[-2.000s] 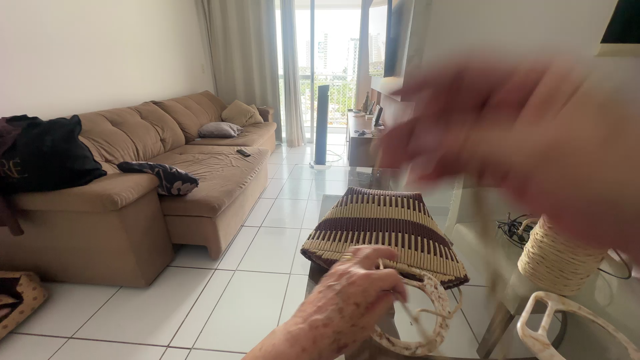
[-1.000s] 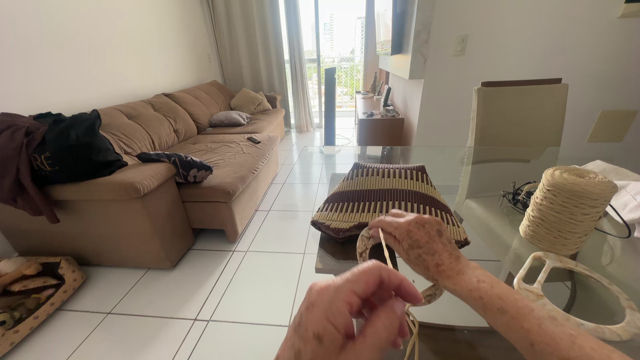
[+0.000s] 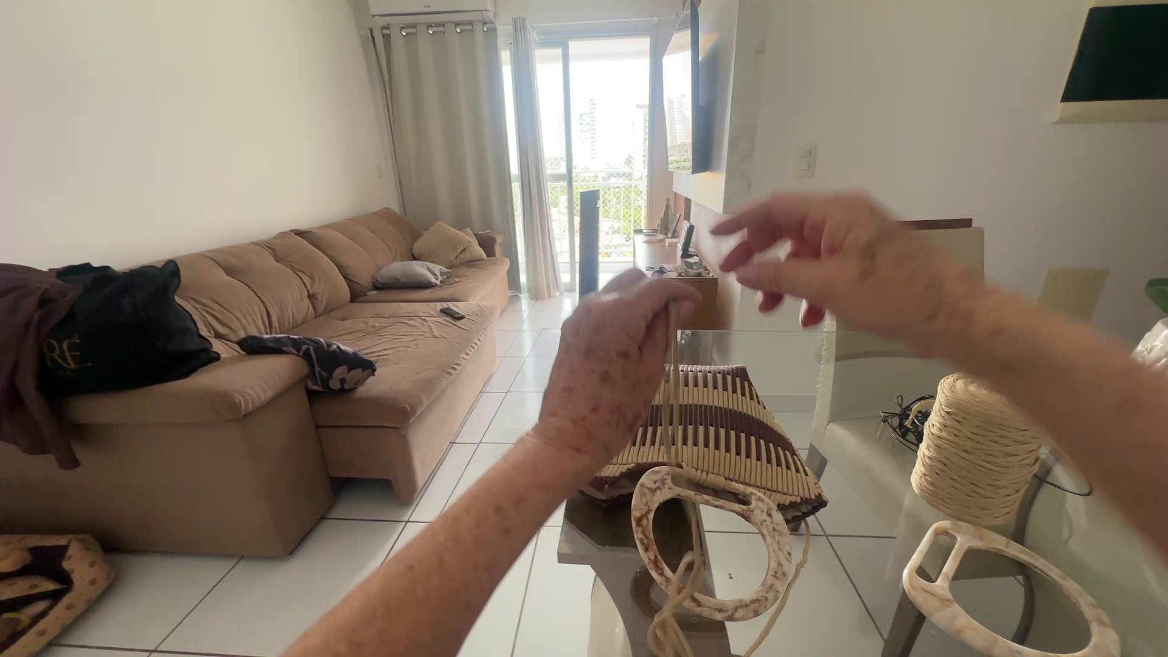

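My left hand (image 3: 616,356) is raised in the middle, its fingers closed on a beige cord (image 3: 673,411) that runs down to a marbled oval bag handle (image 3: 714,543). Up and to the right, my right hand (image 3: 812,255) has its fingers apart and bent, and I see nothing held in it. Behind the handle lies a brown and beige striped woven bag (image 3: 721,429). Loose loops of cord (image 3: 675,611) hang by the handle's lower rim. A second marbled handle (image 3: 1013,584) rests on the glass table (image 3: 766,351) at the lower right.
A spool of beige cord (image 3: 978,452) stands under my right forearm, with dark cables (image 3: 903,422) beside it. Behind the table is a chair (image 3: 931,260). A brown sofa (image 3: 265,374) with a black bag (image 3: 128,328) is at the left; a patterned pet bed (image 3: 78,570) lies on the floor.
Both hands have risen from around the handle, my left hand with the cord in it. My right hand touched the handle a second ago and is now away from it.
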